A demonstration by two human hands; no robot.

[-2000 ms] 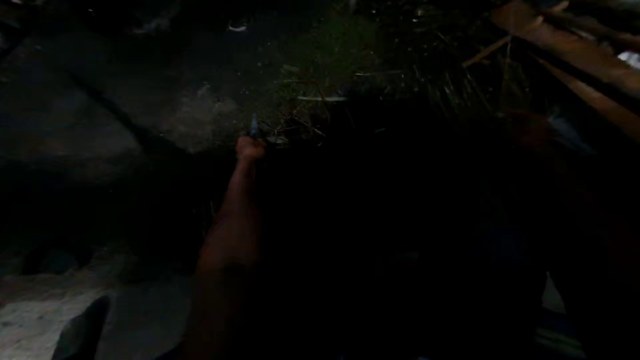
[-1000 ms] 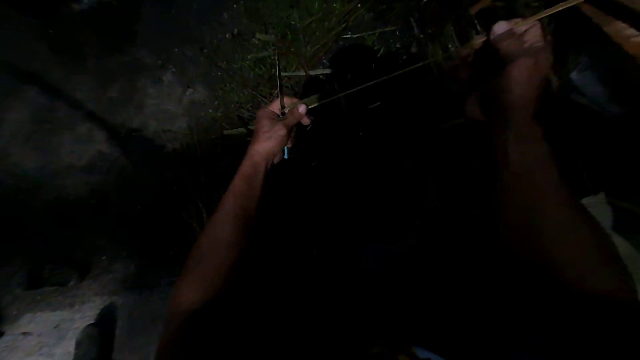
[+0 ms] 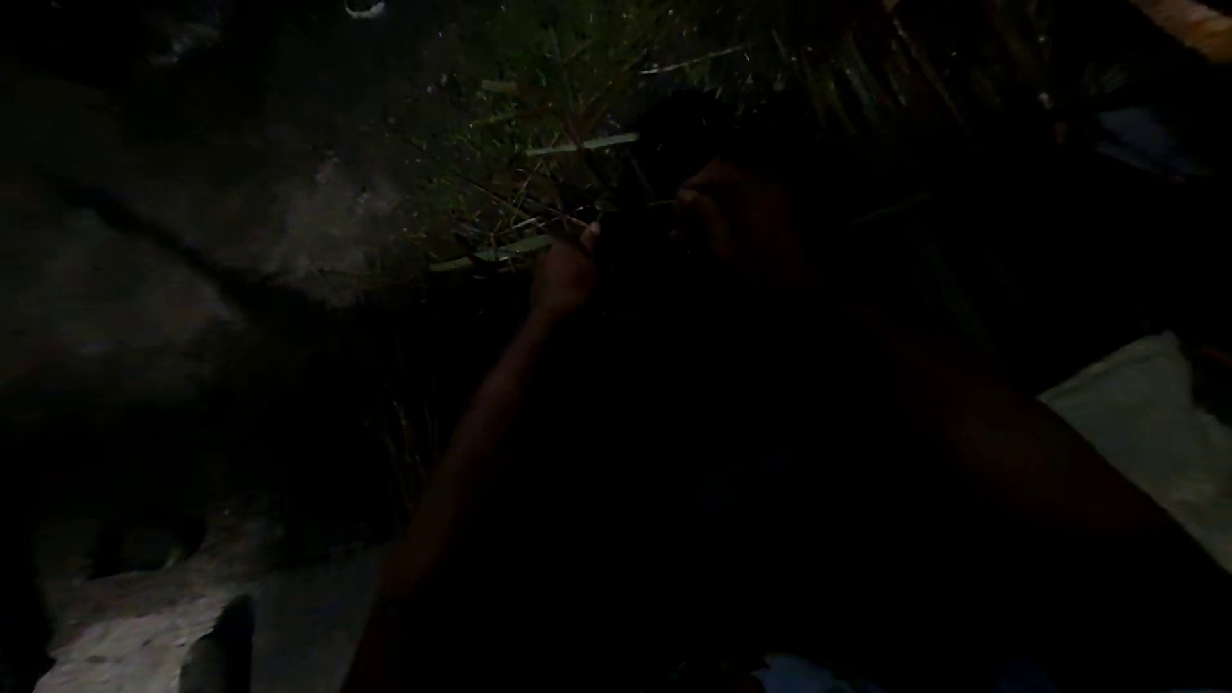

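The view is very dark. My left hand [image 3: 566,269] is near the middle, at the lower edge of a patch of cut grass and stalks [image 3: 568,144]; its fingers are bent, and what lies in them is hidden. A flat pale green strip [image 3: 496,253] lies just left of its fingers, and another strip [image 3: 582,145] lies above. To the right of it, in deep shadow, my right hand [image 3: 736,217] has its fingers curled toward the left hand. A thin pale piece shows at its fingertips, too dim to name.
Rough grey ground [image 3: 318,212] spreads at the left. A pale cloth or sack [image 3: 1145,414] lies at the right beside my right forearm. An orange-brown piece [image 3: 1193,24] shows at the top right corner. A light slab [image 3: 135,635] is at the lower left.
My right hand, at the upper right holding a long thin strand one second ago, has moved left, close to my left hand. The strand no longer shows stretched between them.
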